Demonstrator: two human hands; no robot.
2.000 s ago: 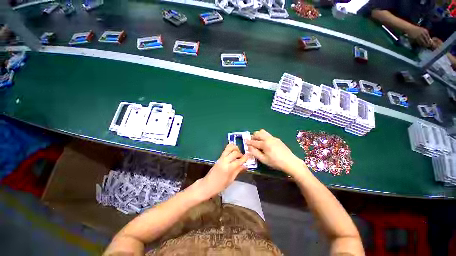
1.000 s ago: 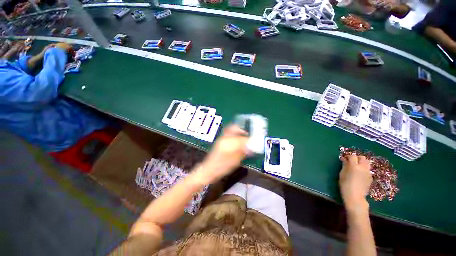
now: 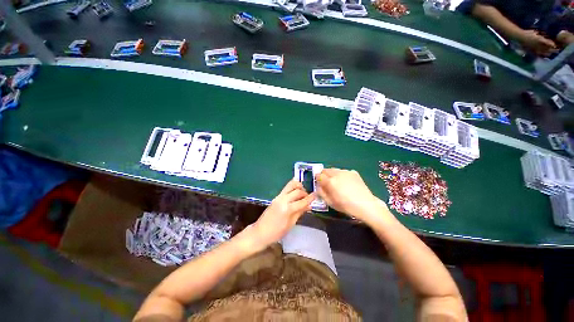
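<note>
A white plastic frame [image 3: 308, 178] lies near the table's front edge, with at least one more edge showing under it. My left hand [image 3: 286, 210] holds its lower left side. My right hand [image 3: 343, 192] presses its fingertips on its right side; whether they pinch a small part is hidden. A heap of small copper-coloured parts [image 3: 415, 188] lies to the right. A fanned group of white frames [image 3: 189, 154] lies to the left. Several stacked columns of white frames [image 3: 412, 126] stand behind the heap.
A belt [image 3: 189, 28] beyond a pale rail carries part-assembled units [image 3: 267, 62]. More stacked frames [image 3: 547, 173] stand at far right. An open cardboard box [image 3: 94, 226] with jumbled frames [image 3: 179, 239] is below the table at left. A person's arm [image 3: 510, 28] shows at top right.
My right hand has moved from the copper heap to the frame. My left hand has brought its frame down onto the pile in front of me. The view has shifted right.
</note>
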